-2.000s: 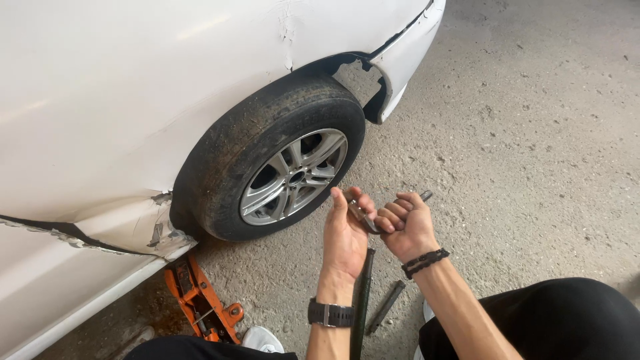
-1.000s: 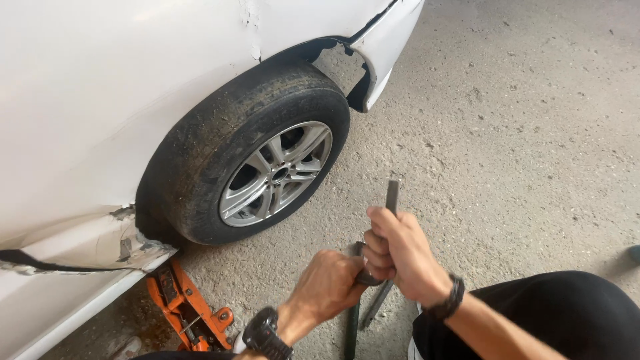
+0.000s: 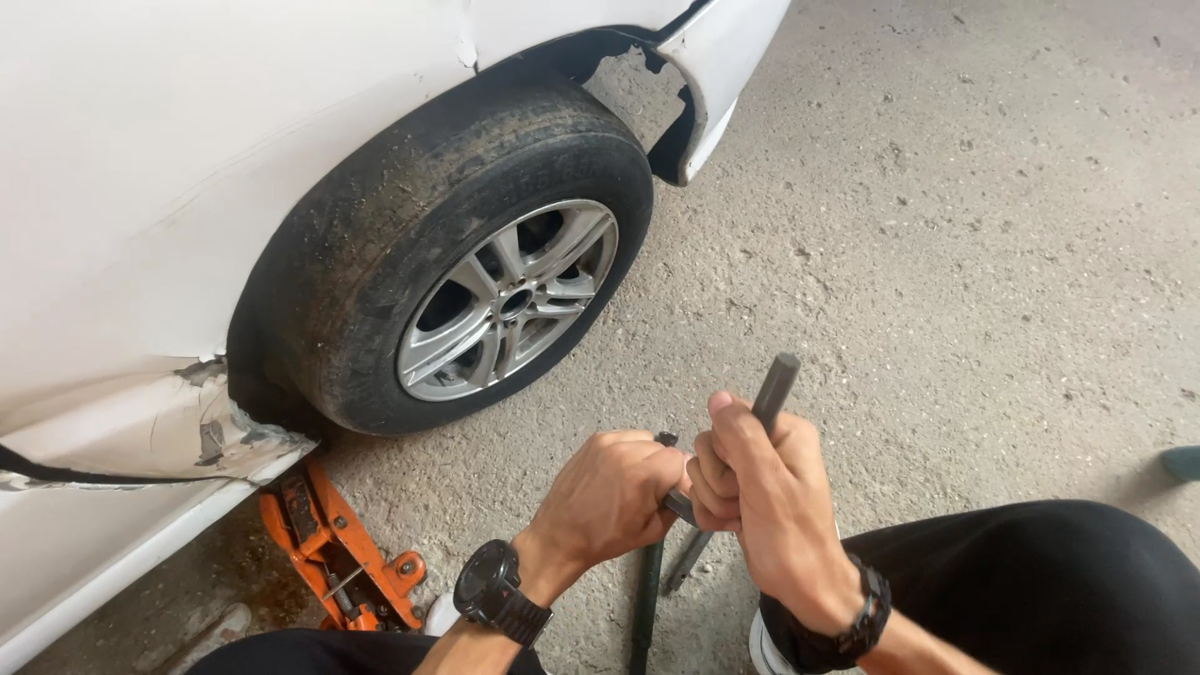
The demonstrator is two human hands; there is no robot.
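Observation:
My right hand (image 3: 769,487) is closed around a grey metal bar (image 3: 776,389), whose end sticks up above the thumb. My left hand (image 3: 609,492), with a black watch on the wrist, grips a grey metal piece (image 3: 680,506) that shows between the two hands; whether it is one with the bar I cannot tell. In front of me stands the white car's wheel (image 3: 516,305), a worn tyre on a silver alloy rim. Both hands are short of the wheel and do not touch it.
An orange floor jack (image 3: 342,553) sits beneath the dented sill of the white car (image 3: 122,234). A dark green bar (image 3: 647,600) and a grey rod (image 3: 689,562) lie on the rough concrete floor (image 3: 937,281) below my hands. The broken bumper edge (image 3: 717,84) hangs behind the wheel.
Two seconds ago my left hand was palm up beside the metal tool; now it is turned over and closed. The bar in my right hand has swung to point more upward.

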